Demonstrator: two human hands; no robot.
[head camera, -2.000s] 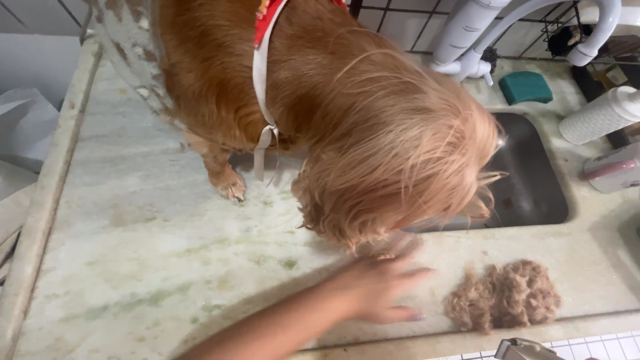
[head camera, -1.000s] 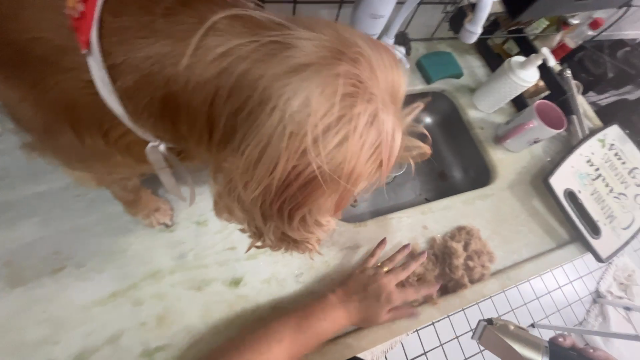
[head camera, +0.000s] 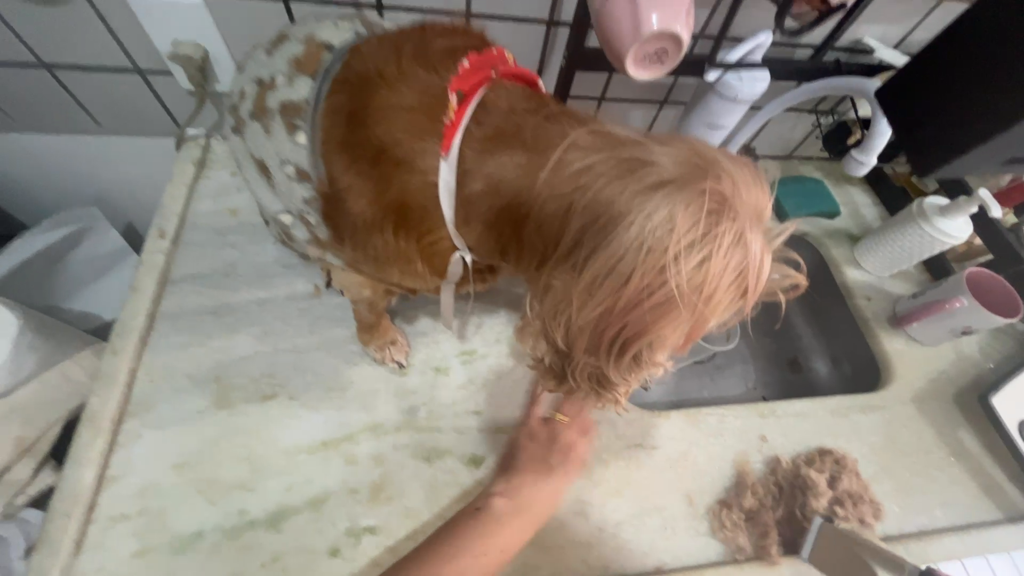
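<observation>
A long-haired reddish-brown dog stands on the pale marble counter, head lowered toward the sink. It wears a patterned garment at the rear and a red band with a white tie. My left hand, with a ring on one finger, reaches to the wavy fur hanging from the dog's head; its fingertips are partly hidden there, so any grip is unclear. At the lower right edge, a hair clipper shows in part beside a pile of cut fur. My right hand is out of the frame.
A steel sink lies beyond the dog's head. Around it are a green sponge, a white pump bottle, a pink-and-white mug and a faucet. A pink cup hangs above. The counter's raised edge runs along the left.
My left hand has moved from the fur pile back to the fur at the dog's head. My right hand, seen at the clipper one second ago, has left the view. The view has swung left.
</observation>
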